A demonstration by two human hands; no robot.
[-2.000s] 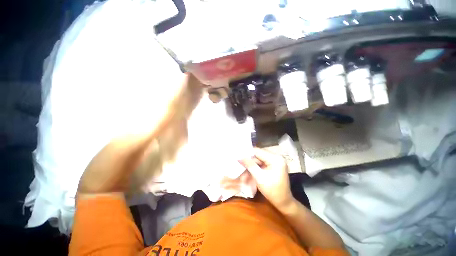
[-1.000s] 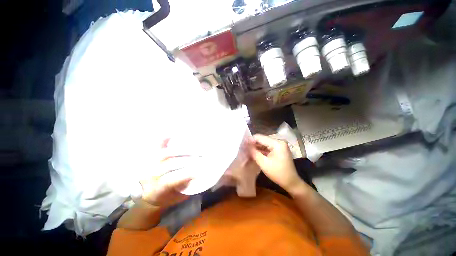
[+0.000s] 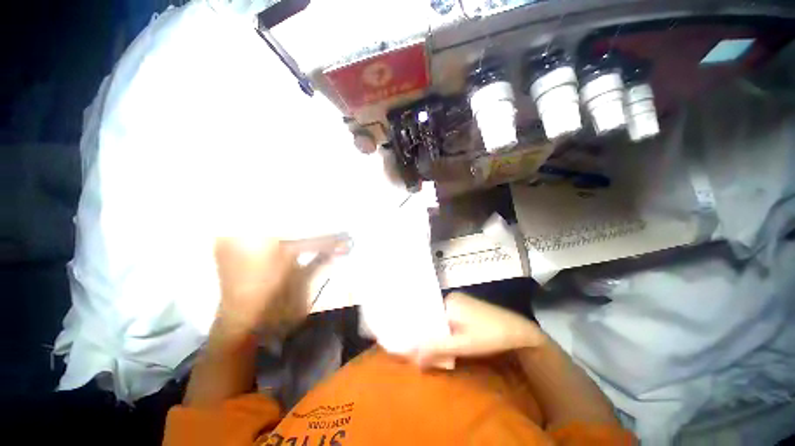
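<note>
A white, overexposed fabric piece (image 3: 397, 283) runs from the needle area (image 3: 417, 139) of the overlock machine (image 3: 377, 80) down towards my body. My right hand (image 3: 479, 331) grips its lower end near my shirt. My left hand (image 3: 261, 270) is left of the piece, at the edge of the white heap, its fingers pointing right. It is blurred and overexposed, and I cannot tell whether it holds fabric.
A large white heap (image 3: 200, 200) fills the left side. White tension knobs (image 3: 555, 102) stand on the machine front. A dark blue tool (image 3: 571, 177) lies on the pale bed (image 3: 610, 228). Greyish-white fabric (image 3: 654, 322) lies at the right.
My left hand has moved up and left, off the lower edge of the fabric. My right hand has moved down towards my body, and the piece now hangs narrower and straighter from the needle area.
</note>
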